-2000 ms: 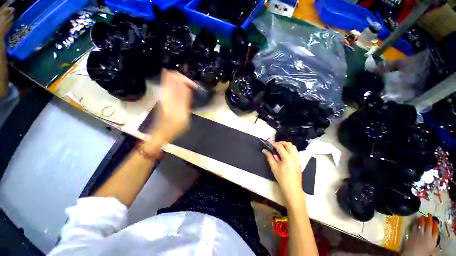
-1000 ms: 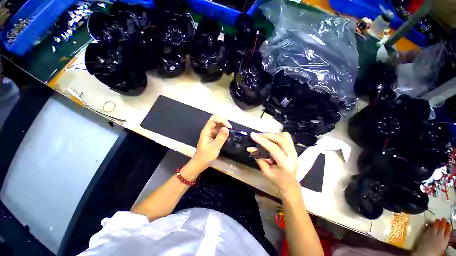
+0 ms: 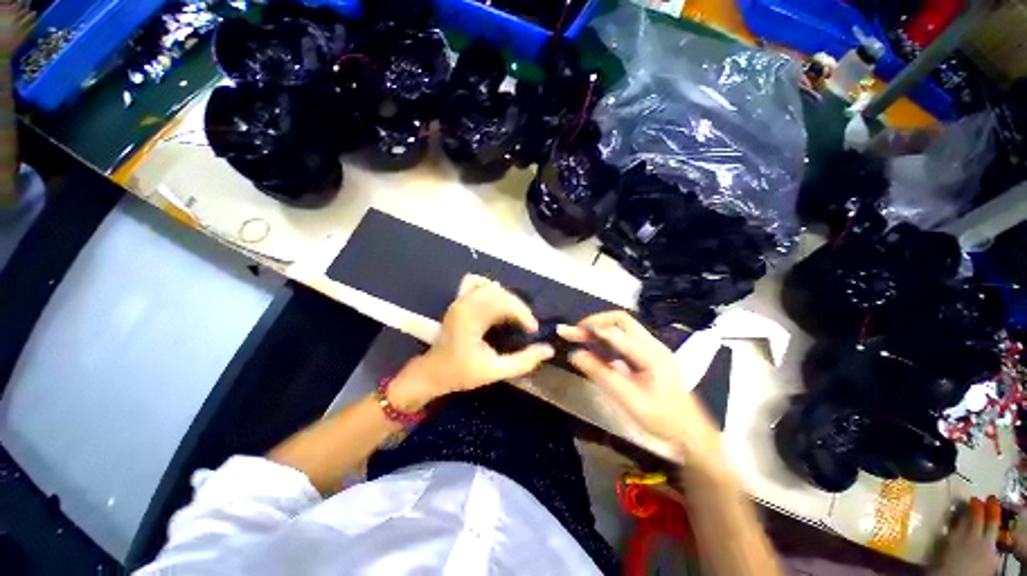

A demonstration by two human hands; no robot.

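Observation:
My left hand (image 3: pixel 484 340) and my right hand (image 3: pixel 631 366) meet over the front edge of the dark work mat (image 3: pixel 411 264). Between their fingertips they grip a small black part (image 3: pixel 548 334). Its shape is blurred and mostly hidden by the fingers. My left fingers curl around one end, and my right thumb and fingertips pinch the other. A heap of small black parts (image 3: pixel 687 248) lies behind the mat to the right.
Glossy black round housings (image 3: pixel 270 135) crowd the bench's back left, with more housings (image 3: pixel 867 287) at right. A crumpled clear bag (image 3: pixel 710 113) lies behind the heap. A white cloth (image 3: pixel 732 332) lies at the mat's right end. Another person's hand (image 3: pixel 971 540) is at lower right.
My left hand has come from the mat's left end to meet my right hand at the mat's middle. Both hands now grip a black part closer together than one second ago.

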